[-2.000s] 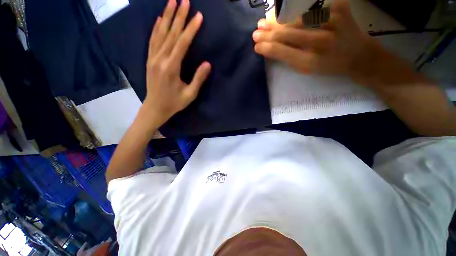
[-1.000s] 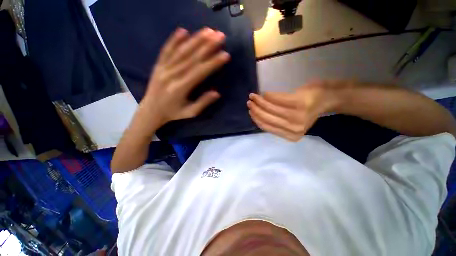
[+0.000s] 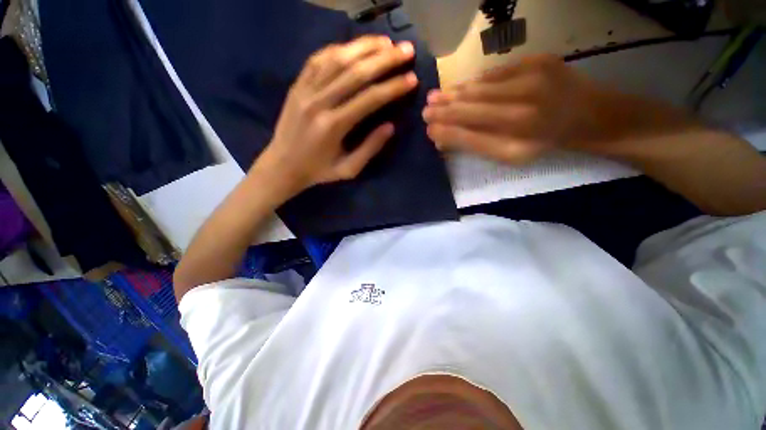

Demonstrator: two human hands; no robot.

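Observation:
A large navy-black cut panel (image 3: 378,189) lies flat on the white table, its right edge running down from the needle area to the table's front edge. My left hand (image 3: 340,109) rests on the panel with the fingers spread, palm down. My right hand (image 3: 504,109) is slightly blurred, with its fingertips at the panel's right edge; I cannot tell if they pinch the cloth. The presser foot area (image 3: 378,12) shows as small dark metal parts at the top, above my left fingertips. A dark ribbed machine part (image 3: 504,35) is beside it.
A dark panel stack (image 3: 118,101) lies at left, with white paper (image 3: 189,201) and a brown-edged bundle (image 3: 143,222) near the table edge. A yellow-green and dark tool (image 3: 726,63) lies at right. The printed scale (image 3: 537,174) runs along the front edge. Blue baskets (image 3: 101,315) are below left.
Since one second ago, my right hand has moved up along the panel's right edge from near the front. My left hand has shifted slightly right and up, and the panel's lower part has shifted slightly right.

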